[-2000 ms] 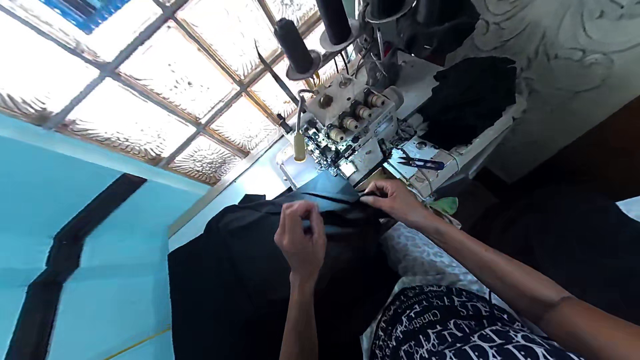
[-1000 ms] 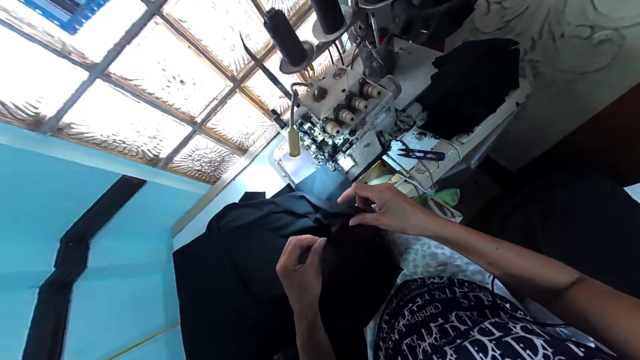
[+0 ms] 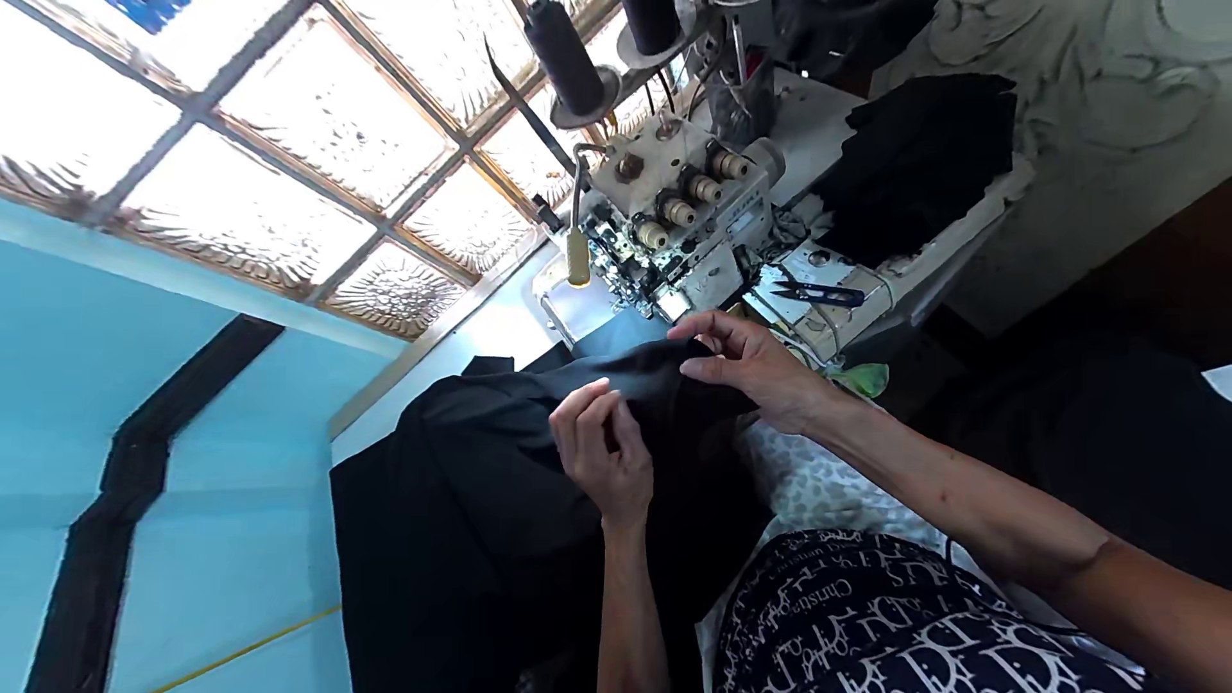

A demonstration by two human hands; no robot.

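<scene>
Black fabric lies over the sewing table's near side and hangs toward my lap. My right hand pinches a raised fold of it between thumb and fingers, just in front of the overlock sewing machine. Over the cloth, to the left of that fold, is my left hand, its fingers curled toward the thumb; whether it grips any cloth cannot be told. A pair of thread snips rests on the machine's plate, right of the needle area.
Dark thread cones stand behind the machine. A heap of black cloth lies on the table's right end. A glass-block window and a blue wall border the left side. Patterned light cloth lies by my lap.
My right hand has turned, and the cloth edge it holds is lifted into a fold. My left hand, higher and nearer the machine two seconds ago, is lower over the fabric.
</scene>
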